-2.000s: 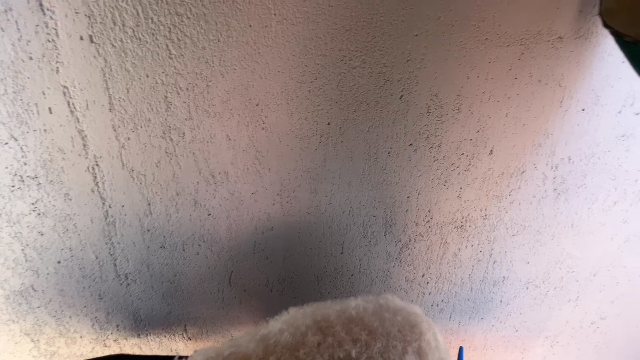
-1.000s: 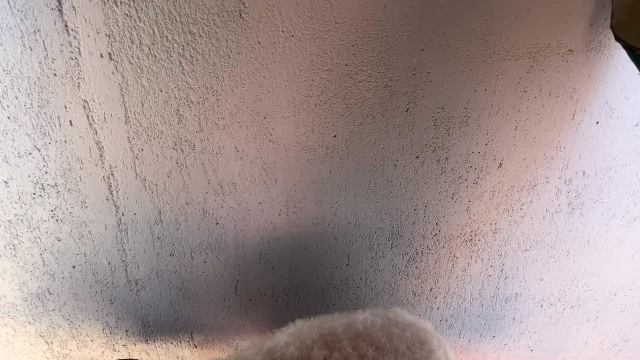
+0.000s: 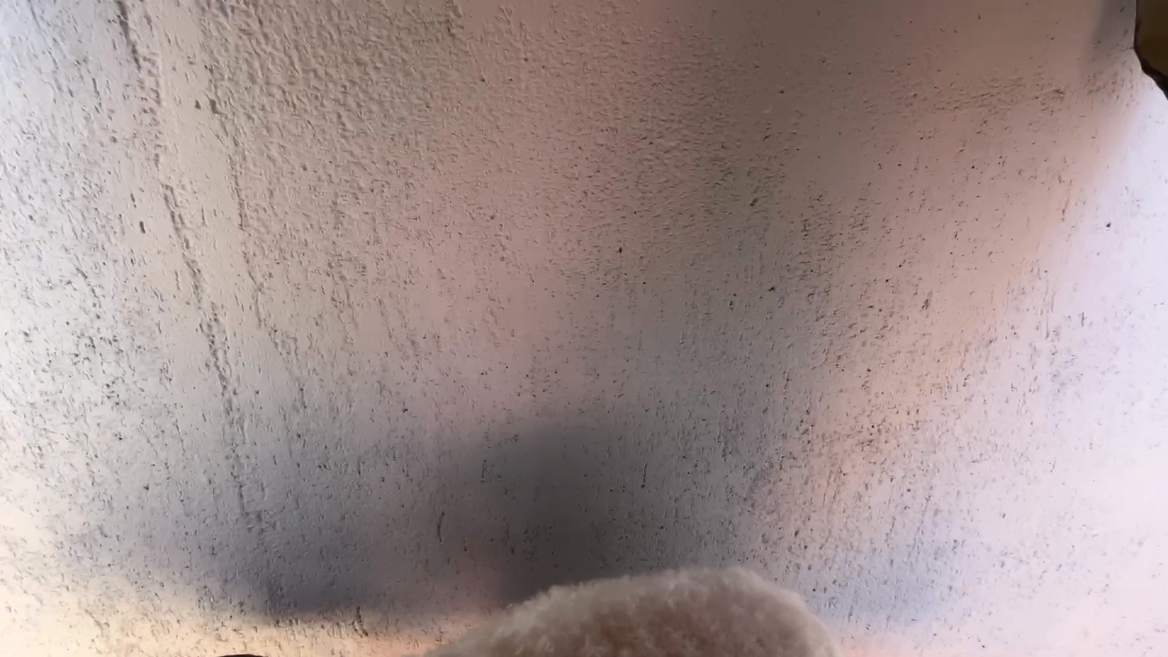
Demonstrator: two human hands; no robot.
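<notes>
A pale, rough-textured surface (image 3: pixel 584 274), speckled with small dark pits and streaks, fills nearly the whole head view. At the bottom edge, right of the middle, shows the rounded top of a light fuzzy thing (image 3: pixel 666 616); its kind and whatever lies below it are cut off. Neither my left hand nor my right hand can be seen, so what they hold or touch is hidden.
A brown, dark-edged thing (image 3: pixel 1154 41) juts in at the top right corner. A sliver of something dark (image 3: pixel 239 655) shows at the bottom edge, left of the middle. Soft dark shadows lie across the lower part of the surface.
The fuzzy thing shows a little less at the bottom edge than two seconds ago. The blue tip seen beside it then is out of view now.
</notes>
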